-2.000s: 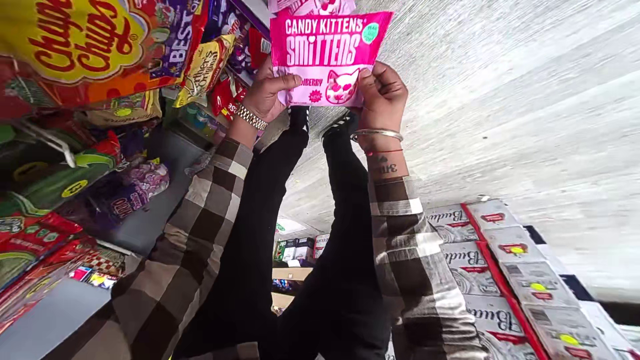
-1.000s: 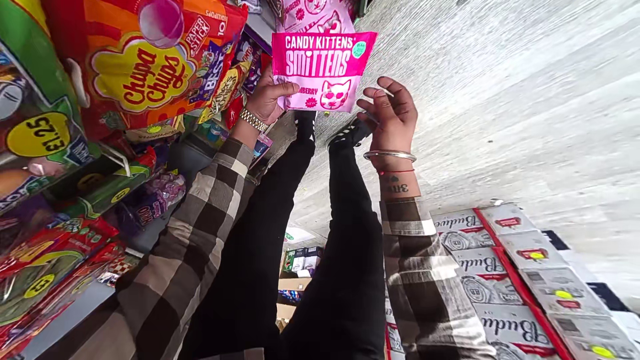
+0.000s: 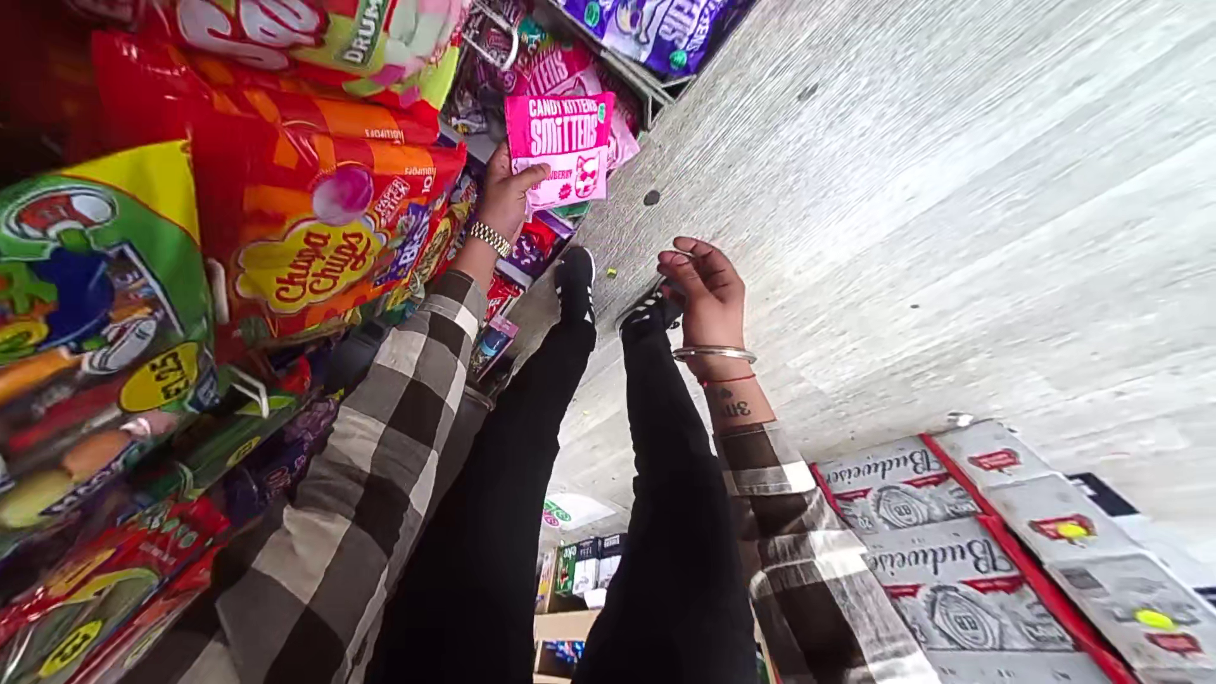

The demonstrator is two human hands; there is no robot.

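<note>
My left hand (image 3: 508, 195) holds a pink and white Candy Kittens sweet bag (image 3: 560, 150) by its lower left side, thumb on the front. The bag hangs in front of similar pink bags (image 3: 560, 71) on the rack, partly covering them. To the right of it, over the wood-look floor, my right hand (image 3: 705, 275) is raised with nothing in it, its fingers bent and a little apart. A metal watch is on my left wrist and a bangle on my right.
Orange Chupa Chups lollipop bags (image 3: 323, 228) and other sweet bags crowd the display on the left. Purple bags (image 3: 655, 28) stand at the top. Budweiser beer cases (image 3: 950, 560) are stacked at lower right. My shoes (image 3: 575, 285) are on the floor (image 3: 912, 209).
My right hand has let go of the sweet bag, which both hands held two seconds ago. The view has shifted, showing more of the rack.
</note>
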